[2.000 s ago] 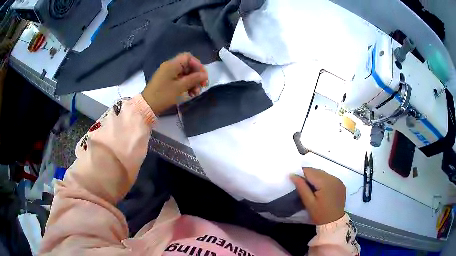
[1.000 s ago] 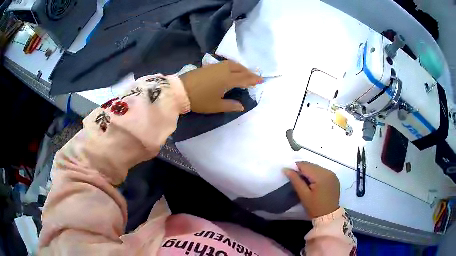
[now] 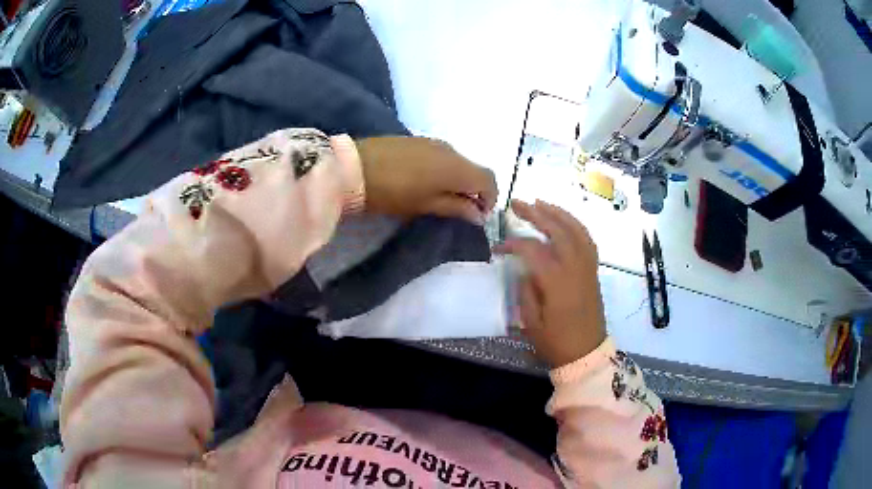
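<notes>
White pocket cloth lies at the table's front edge with a dark grey strip across it. My left hand reaches in from the left, its fingertips pinching the cloth at the strip's right end. My right hand is on the cloth's right edge, slightly blurred, thumb and fingers on a folded white part between the hands. The large dark grey garment panel is heaped at upper left. The sewing machine head stands to the right; the cloth is left of its needle area.
Black thread snips lie right of the needle plate. Behind them is a dark red and black block. A grey fan-like box stands at the upper left corner. Yellow-orange handles show at the far right.
My left hand has moved right across the cloth, and my right hand has moved up and left to meet it. The white cloth is now folded smaller. The view has shifted right.
</notes>
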